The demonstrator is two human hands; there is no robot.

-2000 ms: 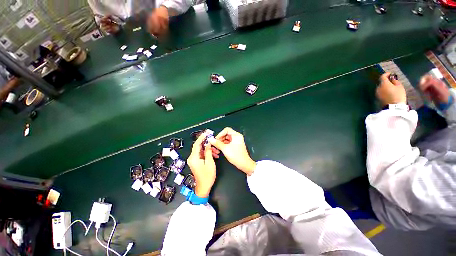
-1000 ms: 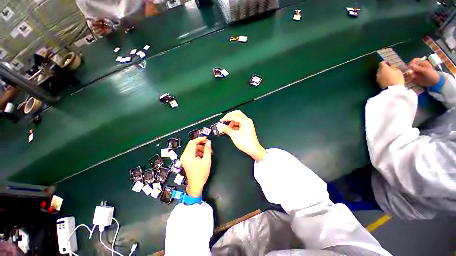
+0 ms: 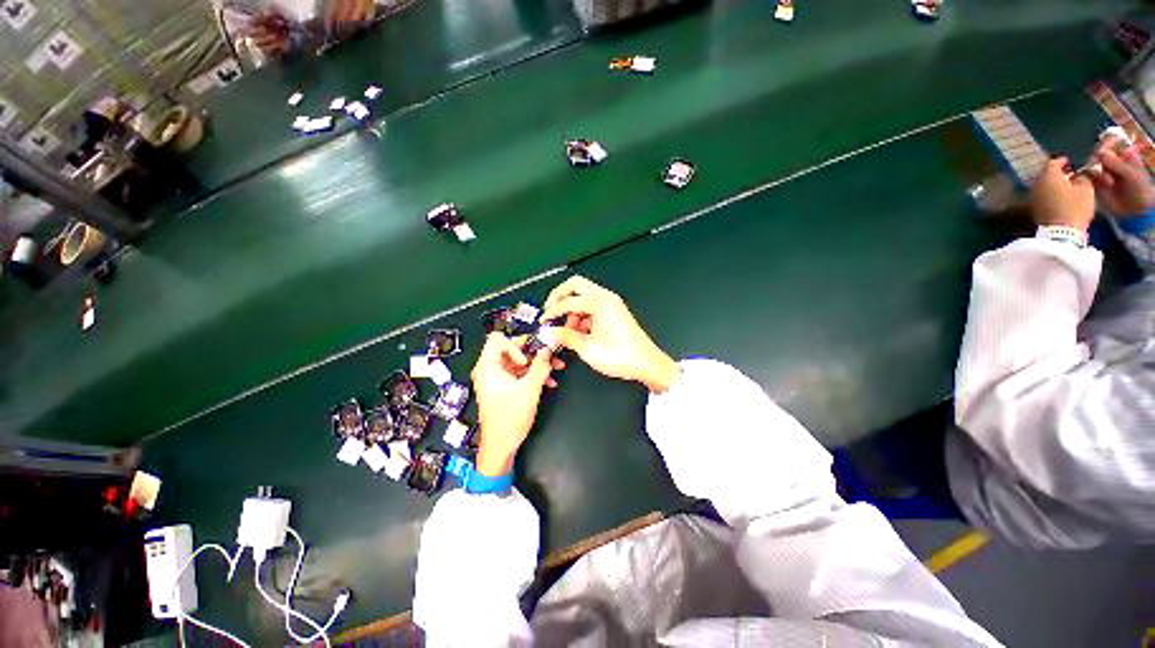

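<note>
My left hand (image 3: 511,386), with a blue band at the wrist, and my right hand (image 3: 600,332) meet over the green bench. Between their fingertips they hold a small black housing (image 3: 546,339) with a pale part on it; the fingers partly hide it. Another black housing (image 3: 500,320) with a white piece lies just beyond my left fingertips. Several black housings (image 3: 407,422) with white flat pieces (image 3: 376,457) lie in a group left of my left hand.
Housings with white pieces (image 3: 584,152) lie spaced on the green belt (image 3: 317,272) beyond the pale seam. A white charger (image 3: 264,522) and power strip (image 3: 170,571) are lower left. A neighbour's hands (image 3: 1063,196) work at right beside a segmented strip (image 3: 1009,142). Another person's hands show across the belt.
Compared with one second ago, my hands have come together on the housing, which my right hand held alone. The neighbour's hands have moved right. The charger and power strip have not moved.
</note>
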